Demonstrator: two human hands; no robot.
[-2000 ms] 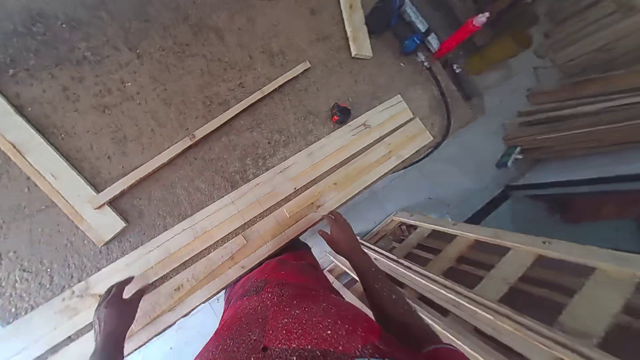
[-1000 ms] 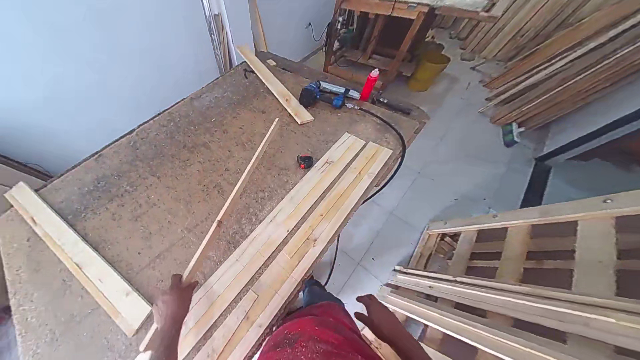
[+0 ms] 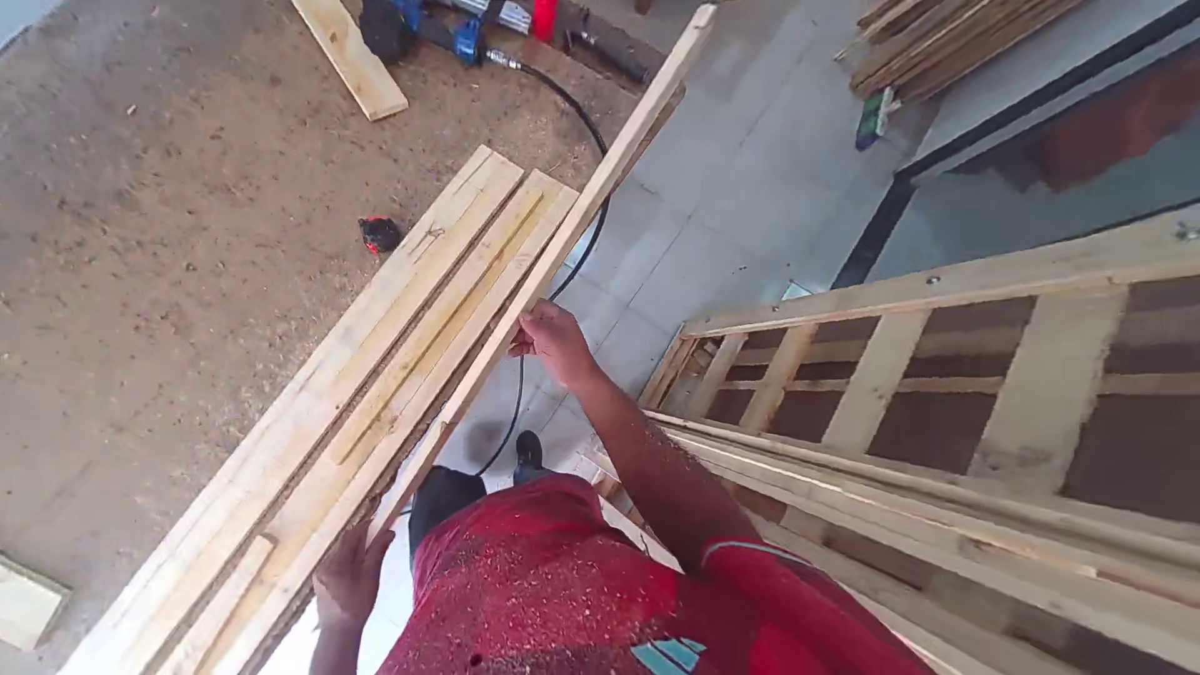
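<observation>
My left hand (image 3: 347, 577) grips the lower end of a long narrow wooden strip (image 3: 562, 239), near my waist. Partway up the same strip, the fingers of my right hand (image 3: 551, 339) hold its side. The strip slants up and away, past the table's edge. Beside it on the worktable lie long pale boards (image 3: 375, 328) with narrower strips on top, including a short one (image 3: 220, 600). A small black and red tape measure (image 3: 380, 234) rests left of the boards.
Another board (image 3: 352, 56) and blue-black tools (image 3: 422, 23) with a black hose (image 3: 591, 122) are at the table's far end. Slatted wooden frames (image 3: 937, 291) stand on my right. Stacked planks (image 3: 947, 47) and a green brush (image 3: 874, 119) are beyond the tiled floor (image 3: 694, 225).
A narrow strip lay across the bare tabletop left of the boards; a narrow strip is now in both my hands, at the table's near edge. My right hand was empty one second ago.
</observation>
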